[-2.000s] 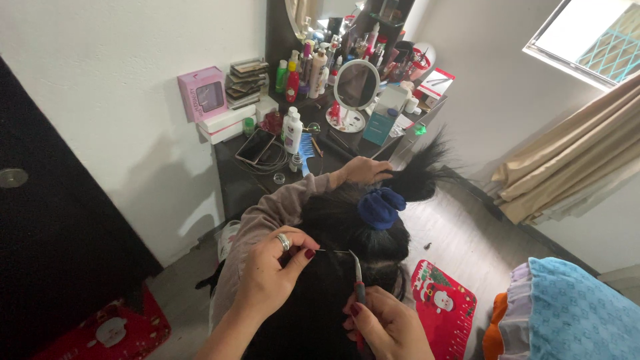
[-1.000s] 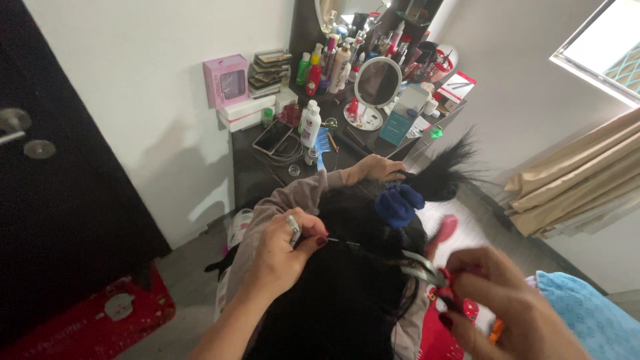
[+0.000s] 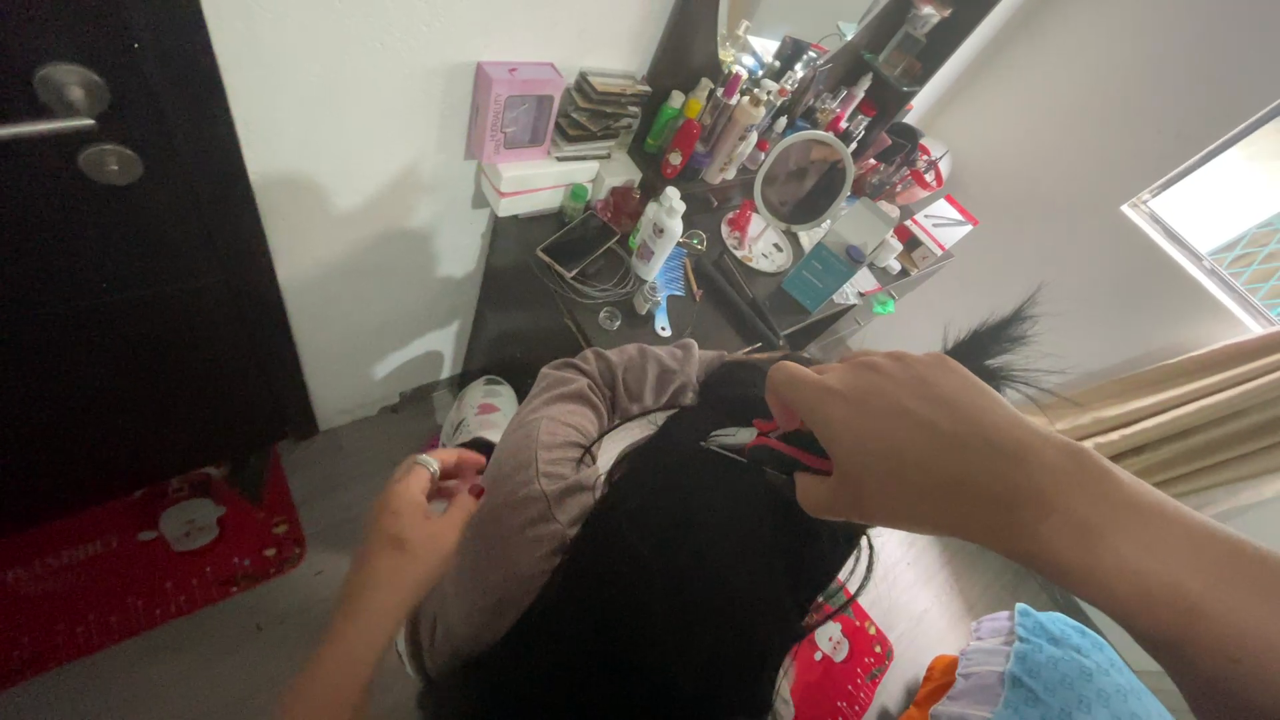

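Observation:
My right hand [image 3: 900,440] is closed around red-handled pliers [image 3: 765,443], whose metal jaws point left over the dark hair [image 3: 680,540] of a seated person. My left hand [image 3: 425,510] is at the left, beside the person's brown sleeve [image 3: 560,440], with its fingers curled and apart; I see nothing in it. A tuft of tied-up hair [image 3: 1005,340] sticks out beyond my right hand, which hides its base.
Ahead stands a dark dressing table [image 3: 520,300] with a round white mirror [image 3: 805,180], a blue comb [image 3: 668,290], a phone [image 3: 578,243], a white bottle [image 3: 658,235] and many more bottles. A black door [image 3: 130,260] is at the left, a beige curtain [image 3: 1180,420] at the right.
My left hand has left the hair and moved left, away from the thin strand it pinched. My right hand has brought the pliers over the head, now covering the blue hair tie seen earlier.

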